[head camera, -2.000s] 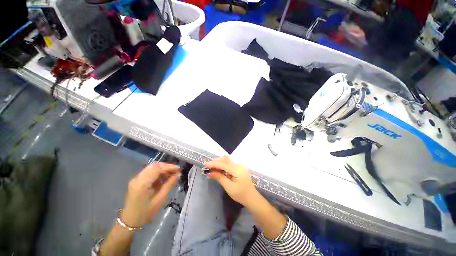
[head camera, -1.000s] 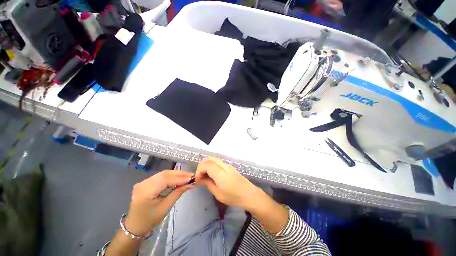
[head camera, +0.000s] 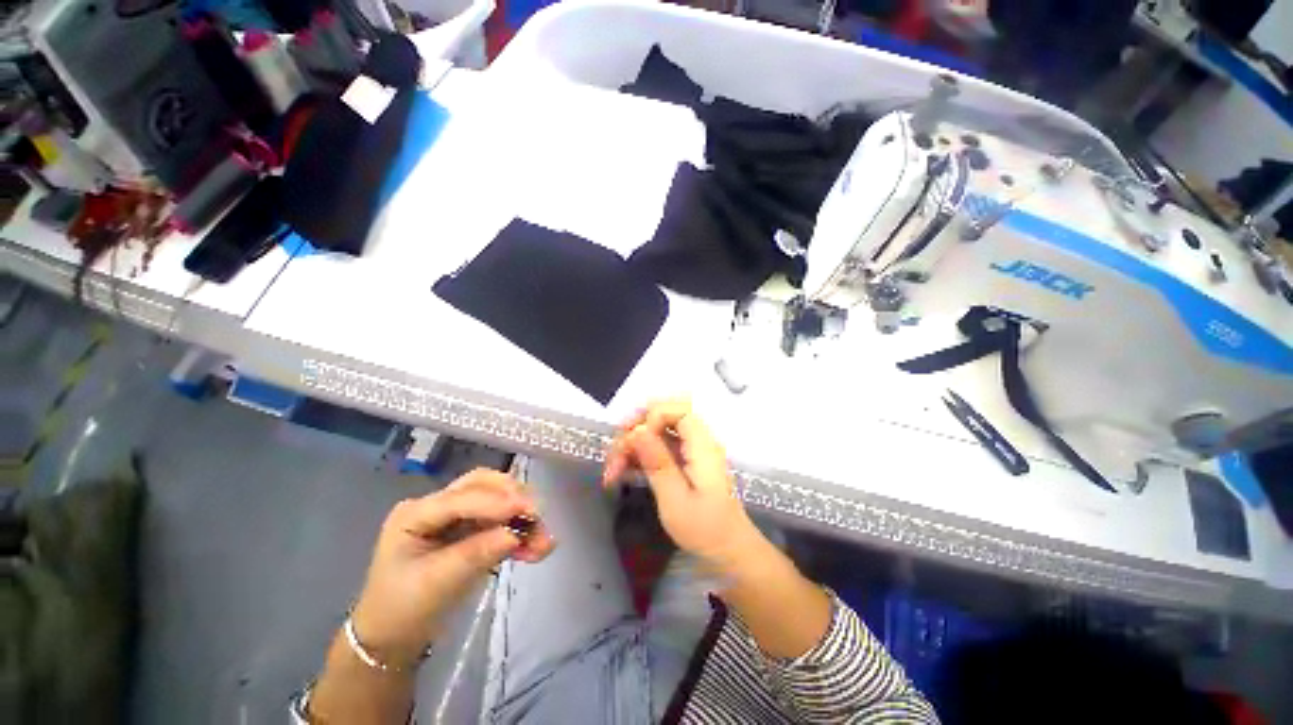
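My left hand (head camera: 443, 555) is above my lap at the table's front edge, its fingertips pinched on a tiny dark wisp (head camera: 522, 528), which looks like thread. My right hand (head camera: 684, 484) is just right of it, apart from it, fingers loosely curled at the table edge; I see nothing clear in it. A flat black cut panel (head camera: 557, 305) lies on the white table beyond my hands. Crumpled black garment pieces (head camera: 737, 213) lie behind the panel, beside the needle area of the white lockstitch machine (head camera: 1078, 298).
Dark thread snips (head camera: 987, 432) and a black forked strip (head camera: 1010, 368) lie by the machine. At left are a second machine (head camera: 142, 92), red thread waste (head camera: 121, 227), a dark rectangle (head camera: 234, 234) and a black folded piece (head camera: 340, 170). A white trough (head camera: 567, 31) stands behind.
My hands met at the fingertips one second ago and are now apart. My right hand has risen and opened somewhat; my left holds the dark wisp. The cloth lies unchanged.
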